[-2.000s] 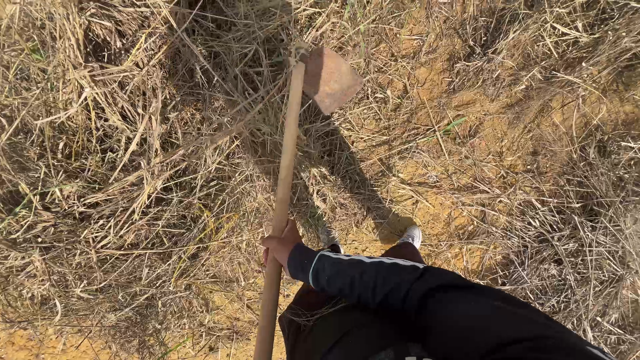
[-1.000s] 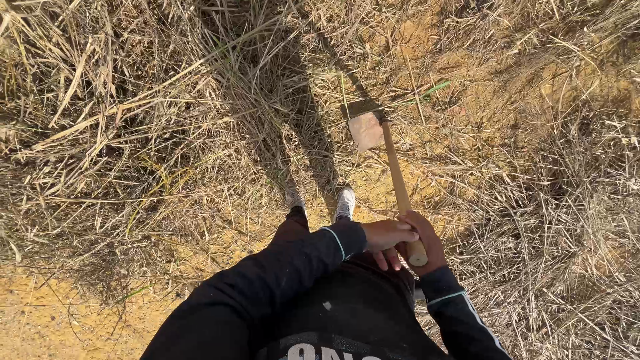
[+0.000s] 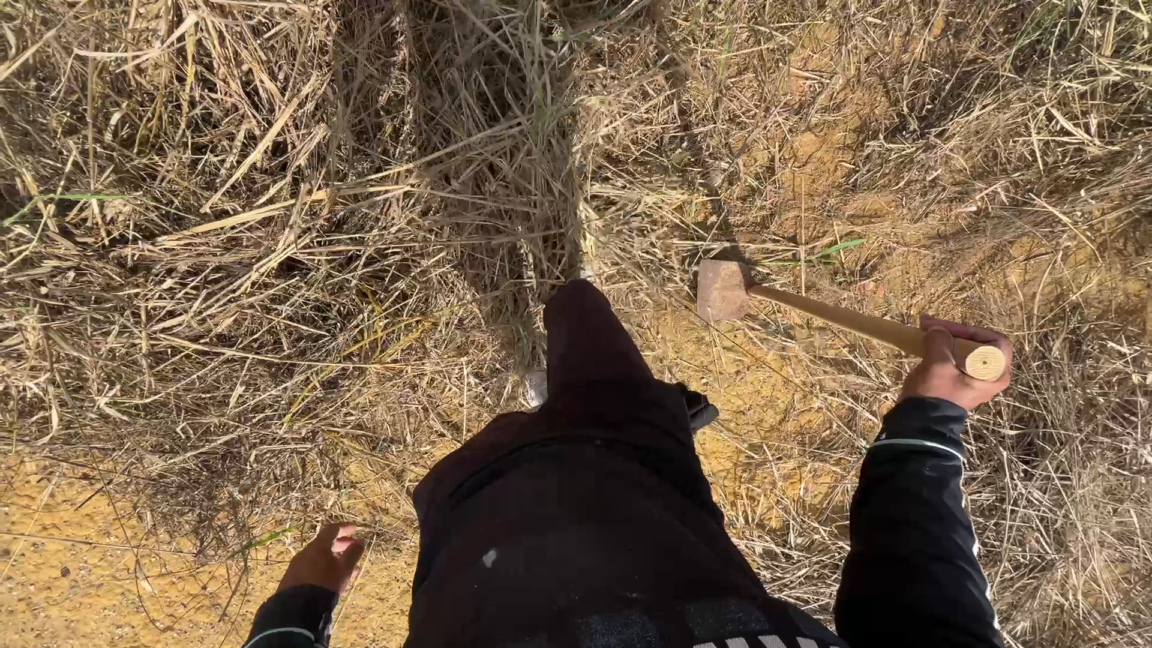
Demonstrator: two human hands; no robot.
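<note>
My right hand point(image 3: 958, 364) is closed around the upper end of a hoe's wooden handle point(image 3: 841, 317), out to the right of my body. The handle slants down and away to the rusty, flat metal hoe blade point(image 3: 723, 291), which is at the ground among dry grass and bare soil. At the lower left, my left hand point(image 3: 326, 558) hangs beside my body over sandy ground, holding nothing, its fingers loosely curled and apart. One of my knees point(image 3: 589, 328) is raised in front of me.
Thick dry grass point(image 3: 270, 252) covers the ground ahead and to the left, with a darker shadow band across it. Yellowish sandy soil point(image 3: 54, 558) lies at the lower left. More dry stalks point(image 3: 1071, 486) lie beyond my right arm. Part of a shoe point(image 3: 536, 387) shows beside my leg.
Both hands were together on the handle a second ago; my left hand has let go and moved to the lower left. My right hand has moved right with the handle, and one knee has come up.
</note>
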